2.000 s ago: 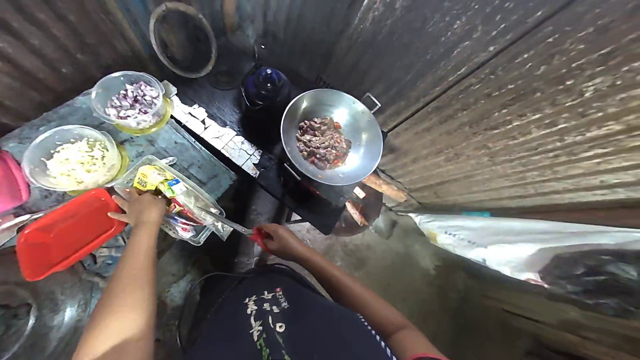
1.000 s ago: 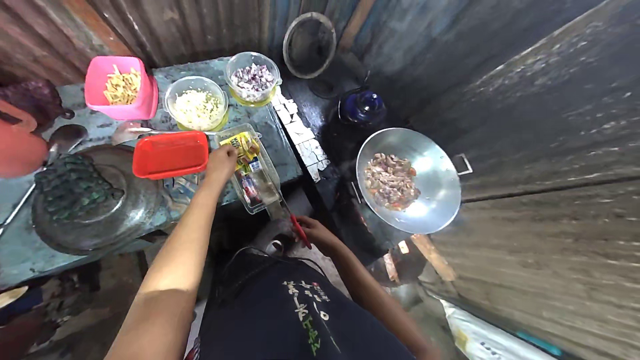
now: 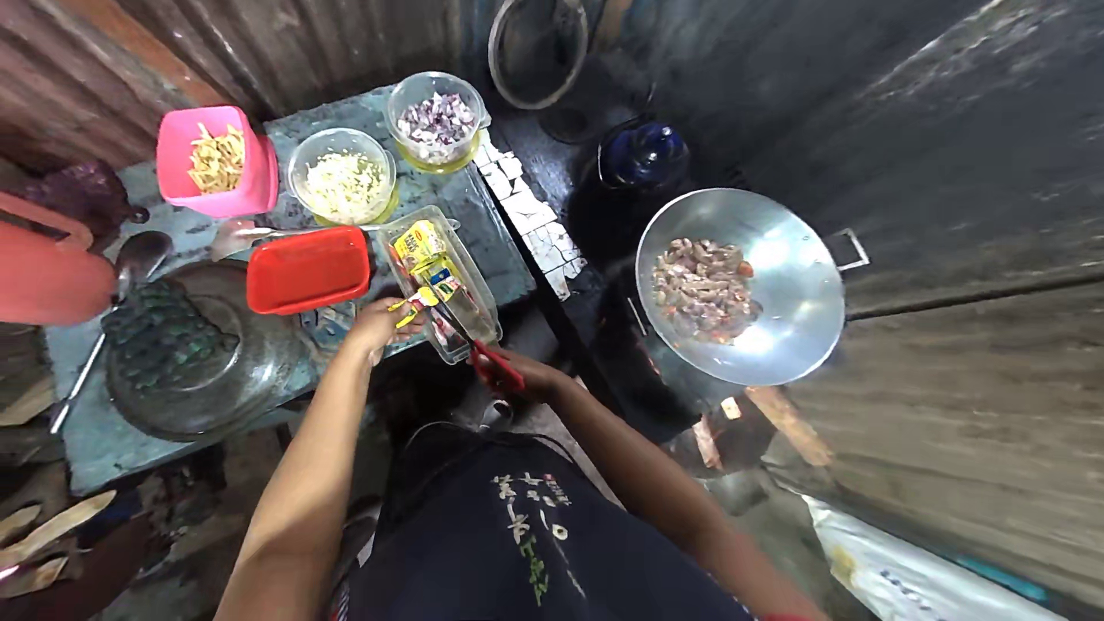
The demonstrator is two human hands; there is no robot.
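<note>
My left hand pinches a small yellow packet over the near end of a clear plastic tray. My right hand grips the red handle of a knife; its thin dark blade points up and left across the tray, close to the packet. More yellow packets and other small packages lie inside the tray. Left of it sits a red plastic container. To the right, a metal wok holds pieces of meat over the stove.
Tubs of chopped onion and chopped pale garlic stand behind the tray. A pink container holds pale strips. A round lid and a ladle lie left. A blue kettle stands behind the wok; firewood juts out below.
My left hand was reaching into the tray and now holds a yellow packet nearer to me. The knife in my right hand has come over the tray. The view has swung left.
</note>
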